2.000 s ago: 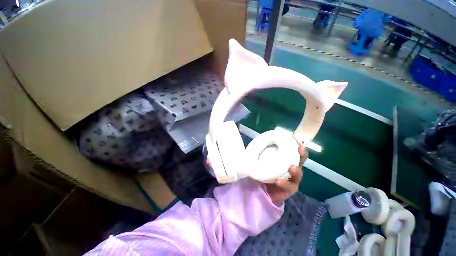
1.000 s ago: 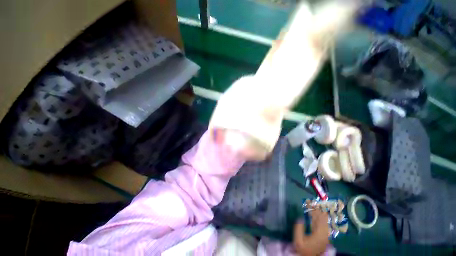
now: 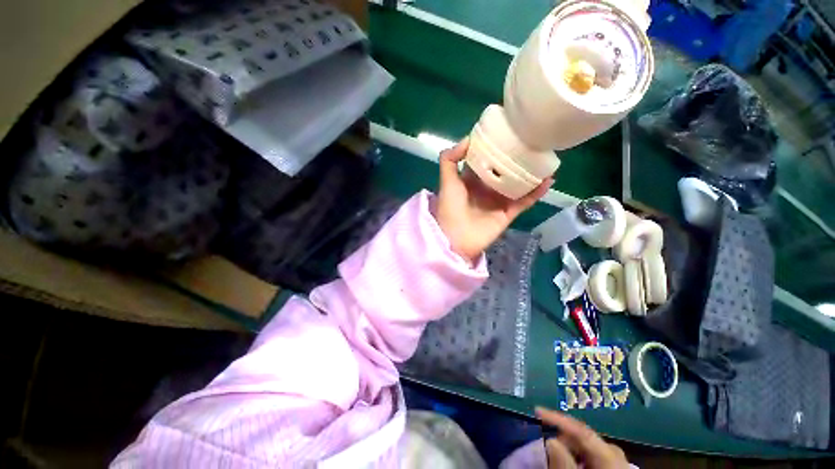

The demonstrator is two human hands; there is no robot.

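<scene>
My left hand [image 3: 476, 206] holds the cream-white headphones [image 3: 526, 124] up by the lower ear cup. The upper ear cup's clear round face points toward me, with a gold-tan spot at its centre. My right hand [image 3: 586, 447] is at the bottom edge, partly cut off, just below a blue sticker sheet [image 3: 593, 376] with rows of small gold-tan pieces. Whether its fingertips hold anything small cannot be seen.
An open carton [image 3: 110, 284] with patterned filled bags [image 3: 110, 165] is at left. On the green bench are a bottle [image 3: 560, 227], cream rings [image 3: 606, 286], a red tube [image 3: 583, 322], a tape roll [image 3: 655, 371], grey bags [image 3: 774, 389] and black plastic [image 3: 719, 128].
The headphones have turned from band and ears showing to an ear cup facing me. My right hand came into view over the sticker sheet and has since drawn back below it.
</scene>
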